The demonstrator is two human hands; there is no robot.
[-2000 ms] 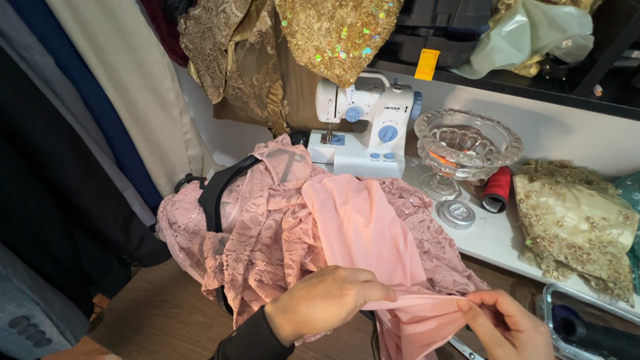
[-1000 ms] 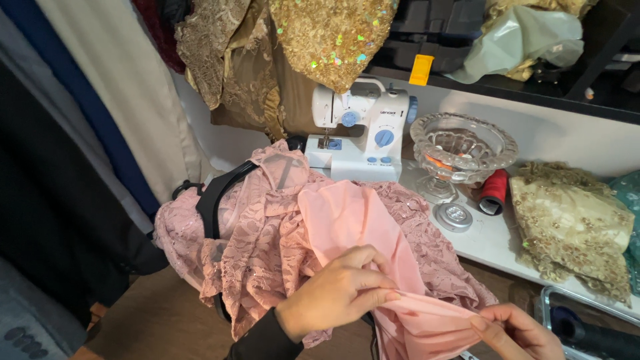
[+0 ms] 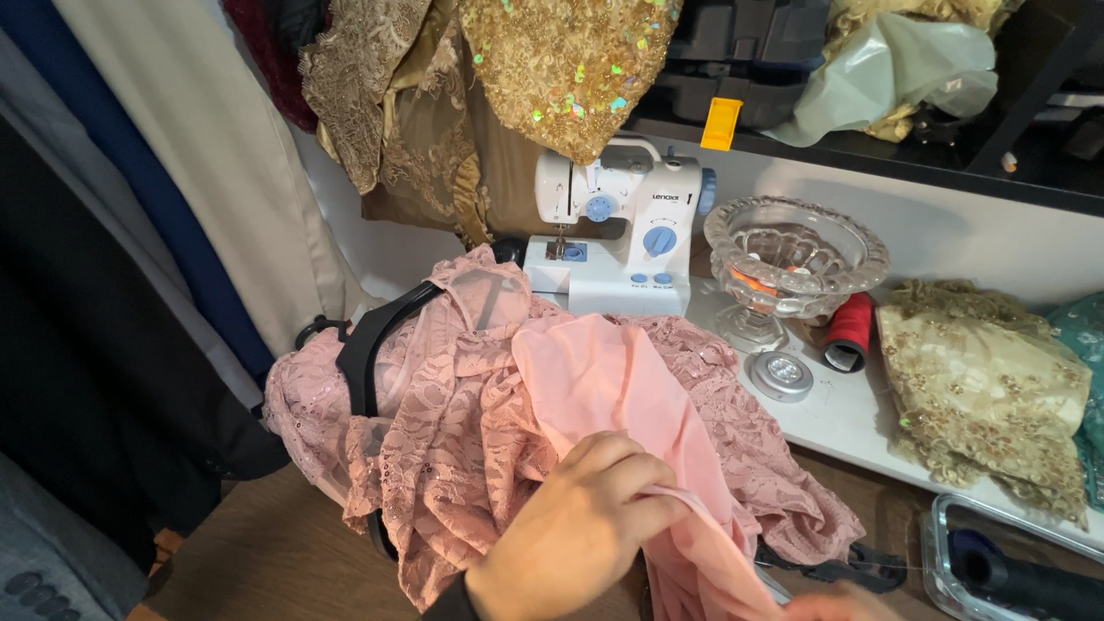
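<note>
A pink lace garment (image 3: 448, 414) with sequins lies over a black clothes hanger (image 3: 358, 366). On top of it is smooth pink fabric (image 3: 604, 379). My left hand (image 3: 582, 517) pinches a folded edge of this fabric between thumb and fingers. At the bottom edge, partly out of view and blurred, my right hand (image 3: 832, 604) is at the same stretch of fabric; its grip is mostly hidden. A white and blue sewing machine (image 3: 647, 233) stands behind the garment.
A glass pedestal bowl (image 3: 798, 259), a red thread spool (image 3: 848, 332), a round silver puck light (image 3: 780, 377) and gold embellished fabric (image 3: 983, 397) sit on the white shelf. A glass container (image 3: 940, 552) holds a dark spool at lower right. Clothes (image 3: 198, 172) hang at left; gold sequined fabric (image 3: 569, 69) hangs above.
My right hand has moved down, mostly out of view. The pink fabric now runs downward from my left hand, where before it stretched sideways between both hands.
</note>
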